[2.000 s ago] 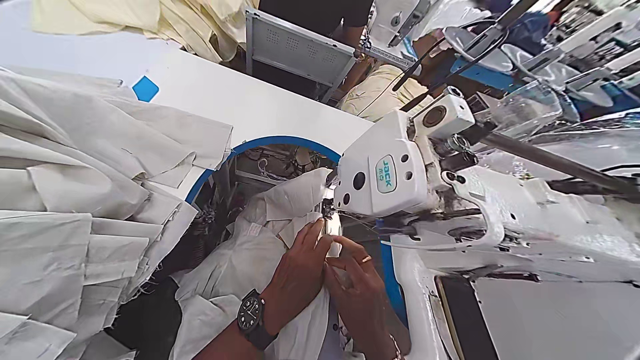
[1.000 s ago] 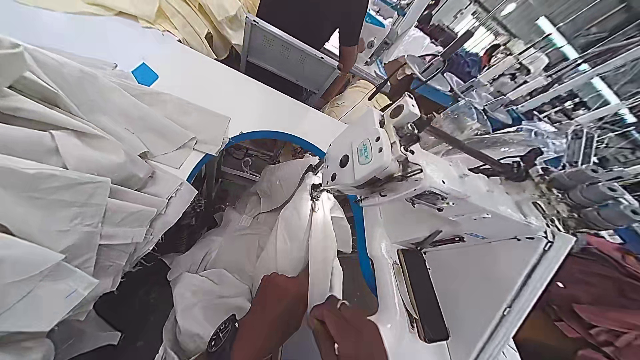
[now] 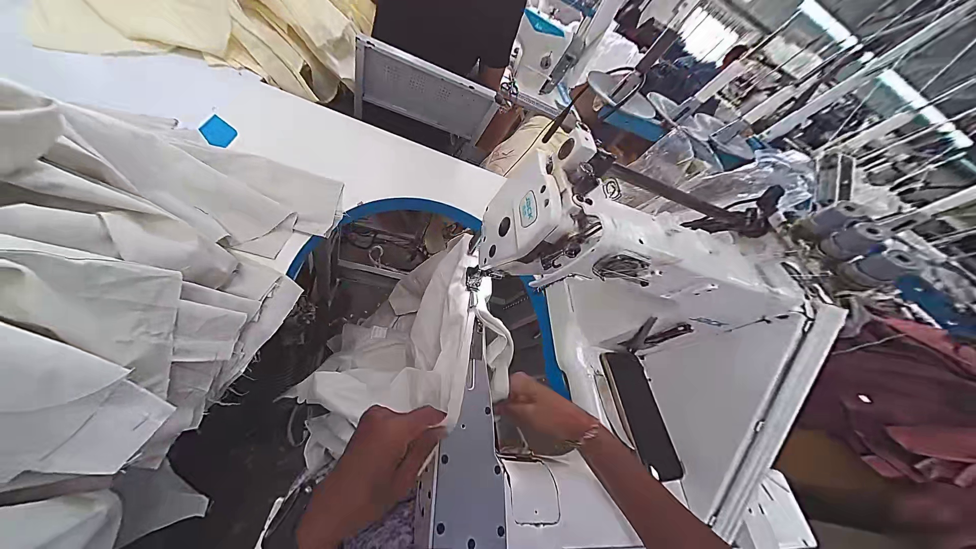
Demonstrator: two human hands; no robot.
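Off-white fabric [image 3: 431, 328] runs up to the presser foot [image 3: 474, 280] of a white Jack sewing machine [image 3: 526, 217]. My left hand [image 3: 385, 450] pinches the fabric's lower edge, left of the machine's long grey metal arm [image 3: 469, 457]. Right of that arm, my right hand [image 3: 537, 408] holds a narrow fabric strip [image 3: 499, 347] that curves down from the foot. The fingertips of the right hand are partly hidden.
Cut off-white pieces [image 3: 99, 305] lie stacked at left on the white table [image 3: 396, 164], near its blue-edged cutout. A black phone-like object [image 3: 644, 415] rests on the machine bed. Yellow fabric [image 3: 290, 38] and another person [image 3: 450, 34] are beyond; maroon fabric [image 3: 877, 396] is at right.
My hands, close together near the foot two seconds ago, are now lower and apart on either side of the metal arm. The strip now hangs in a loop, separate from the larger fabric.
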